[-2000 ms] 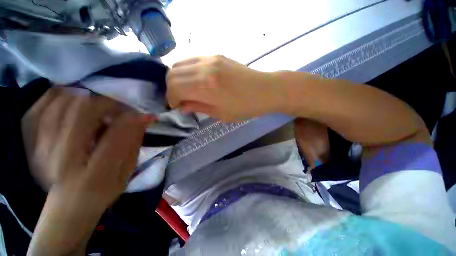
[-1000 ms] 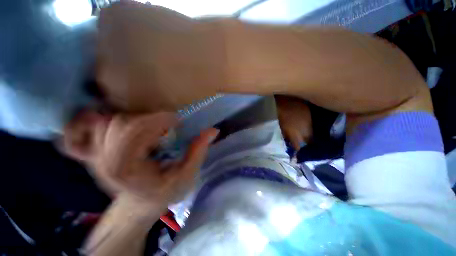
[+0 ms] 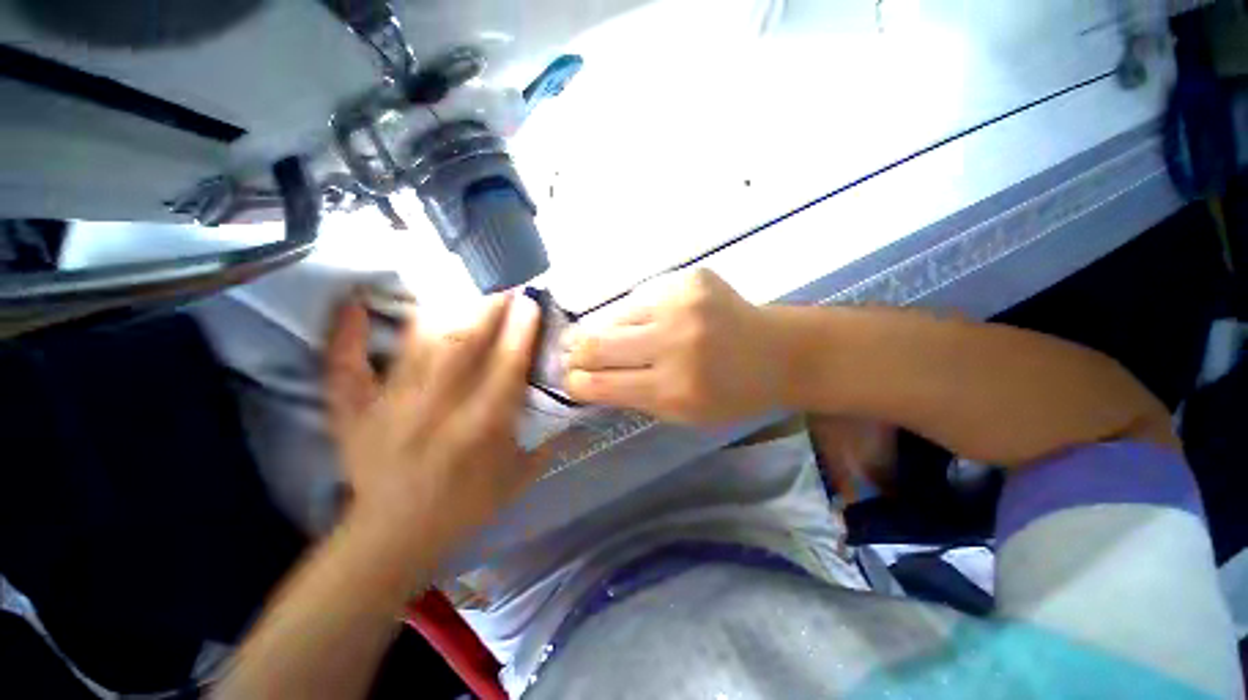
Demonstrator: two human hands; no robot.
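A white fabric piece (image 3: 260, 321) with a dark edge lies on the machine bed below the grey tension knob (image 3: 504, 239) and hangs over the table's front edge. My left hand (image 3: 438, 390), blurred, lies flat on it with fingers spread, just below the knob. My right hand (image 3: 671, 353) pinches the fabric's right end, a small pale and dark bit, between thumb and fingers, right of the knob. The needle and presser foot are hidden behind the knob and my left fingers.
The white sewing machine head (image 3: 123, 123) fills the upper left, with a bent metal rod (image 3: 164, 274) below it. A ruler scale (image 3: 944, 260) runs along the table's front edge. Dark blue handles (image 3: 1198, 137) show at the far right. Dark fabric (image 3: 137, 465) hangs at left.
My hands have parted from their crossed position low in front and now lie at the needle area. The fabric, earlier raised and bunched, now lies flatter on the bed. The knob is visible again.
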